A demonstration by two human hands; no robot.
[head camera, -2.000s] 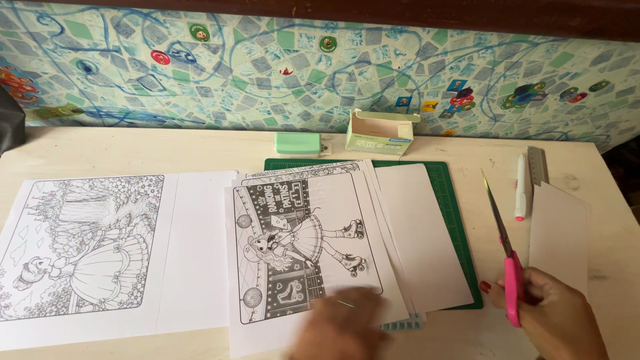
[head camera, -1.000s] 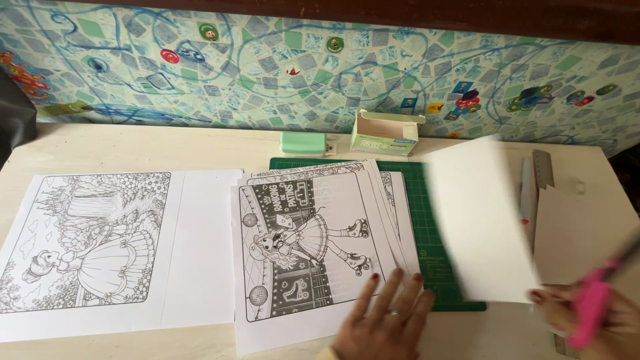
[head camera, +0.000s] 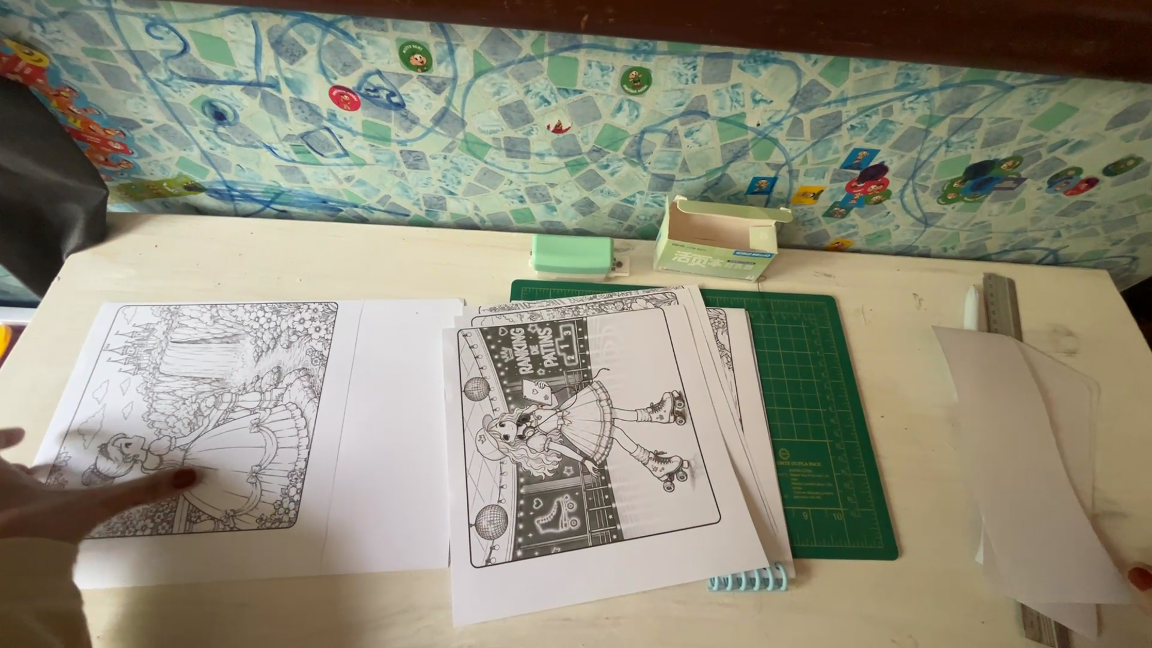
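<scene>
My left hand (head camera: 85,508) is over the lower left of a princess colouring page (head camera: 216,423), its fingers spread; contact is unclear. Only a fingertip of my right hand (head camera: 1140,577) shows at the right edge, beside the lower corner of a blank paper strip (head camera: 1035,468); whether it touches is unclear. That strip lies over other paper and a metal ruler (head camera: 1001,306). Between my hands rests a stack of colouring pages, topped by a roller-skater page (head camera: 585,441), partly covering a green cutting mat (head camera: 810,414). The pink scissors are out of view.
A mint-green punch-like device (head camera: 572,255) and an open small carton (head camera: 717,241) stand along the back, near the decorated wall. Light-blue spiral binding (head camera: 749,579) pokes out below the stack. A white pen-like tool (head camera: 972,309) lies beside the ruler. Something black hangs at far left (head camera: 45,180).
The blank strip from my right hand now lies at the right, over the ruler. My left hand has moved from the skater page to the princess page. The pink scissors have left the view.
</scene>
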